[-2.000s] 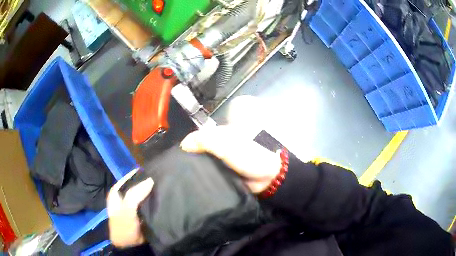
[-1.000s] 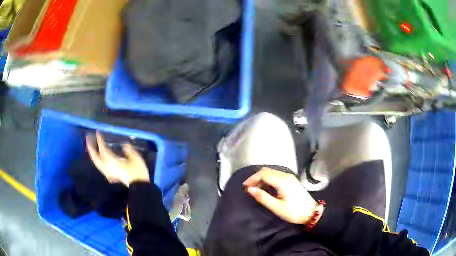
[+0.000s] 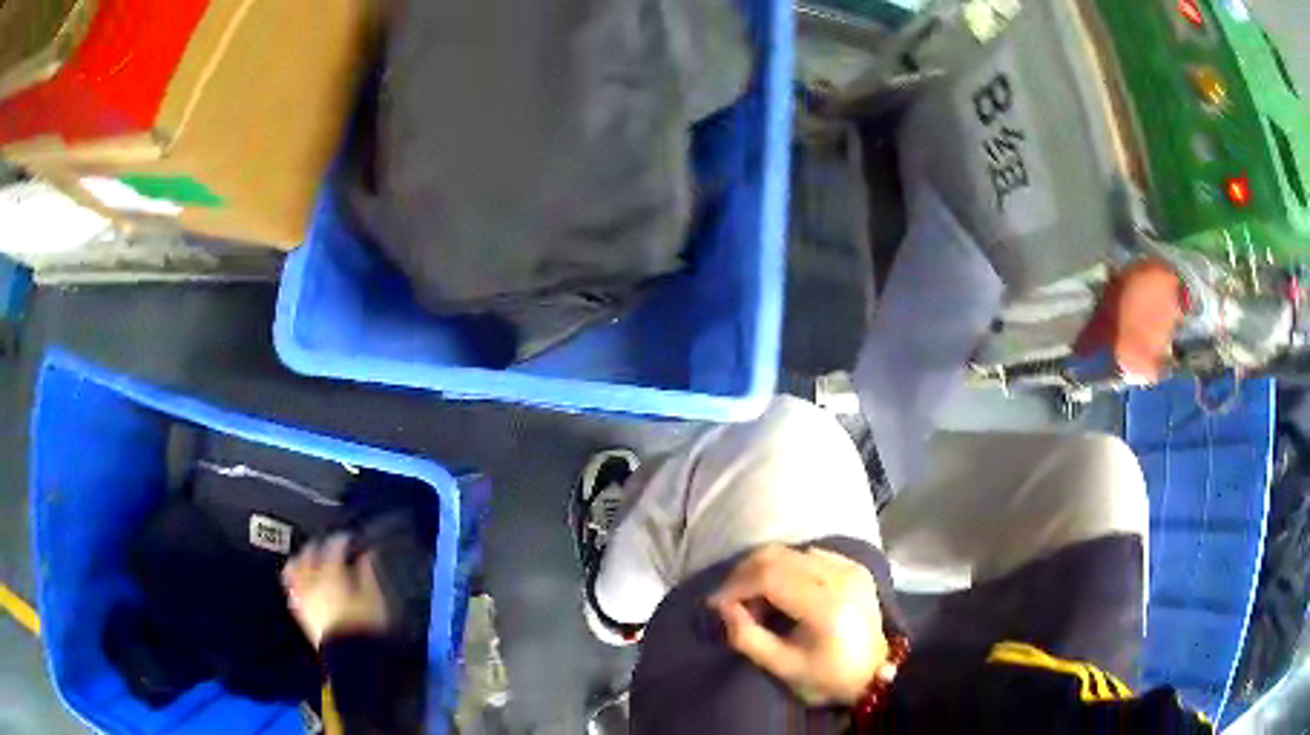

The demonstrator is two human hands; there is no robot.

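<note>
Black fabric bags lie in the lower left blue crate; one shows a white label and a thin pale line along its edge. My left hand is inside this crate, blurred, over the dark cloth just right of the label; whether its fingers grip cloth cannot be told. My right hand, with a red bead bracelet at the wrist, rests on the dark cloth over my lap. Its fingers are loosely curled, thumb apart, with nothing visible in them.
Another blue crate ahead holds dark grey fabric pieces. A brown carton with red tape stands upper left. A grey panel marked "B组", a green control box and an orange-red part are upper right. Another blue crate stands at right.
Two seconds ago both hands held a dark bag; one second ago my left hand was in the left crate. The view has since shifted, and the white label now shows beside that hand.
</note>
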